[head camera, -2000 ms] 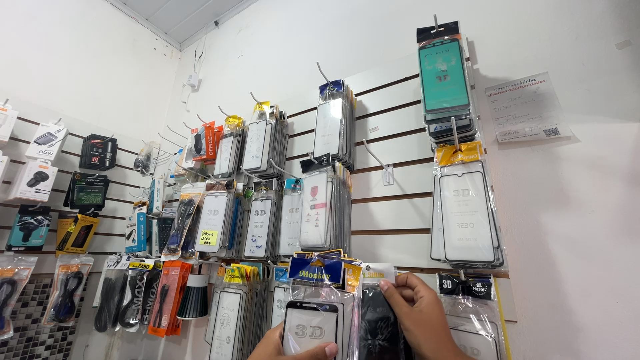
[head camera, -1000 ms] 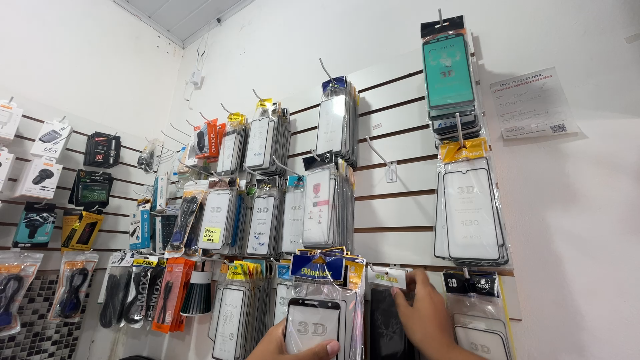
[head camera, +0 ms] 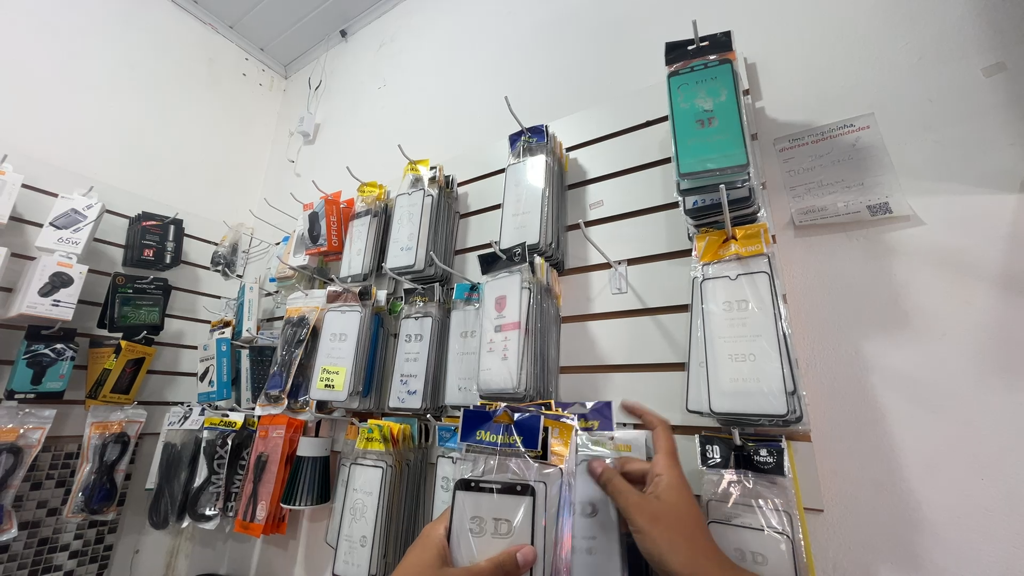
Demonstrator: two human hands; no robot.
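My left hand [head camera: 472, 552], at the bottom centre, grips a stack of packaged 3D screen protectors [head camera: 494, 520] with its thumb across the front; the front pack has a blue Monkey header. Just to the right, my right hand [head camera: 660, 496] has its thumb on another clear-packed screen protector [head camera: 596, 512], its index finger raised and apart. More packs with blue and yellow headers show behind the stack. Plastic glare hides how far the fingers of my right hand close on the pack.
An unloaded metal hook [head camera: 600, 244] juts from the white slatwall [head camera: 624, 328] above my hands. Screen protectors with a yellow header [head camera: 744, 344] hang at right, others with a black header [head camera: 752, 520] below. More packs [head camera: 512, 336] hang at centre-left. Boxed chargers and cables [head camera: 104, 464] hang at far left.
Earlier my right hand was at a dark-looking pack beside the stack; now its thumb is on a light one and its index finger is lifted. My left hand still holds the stack.
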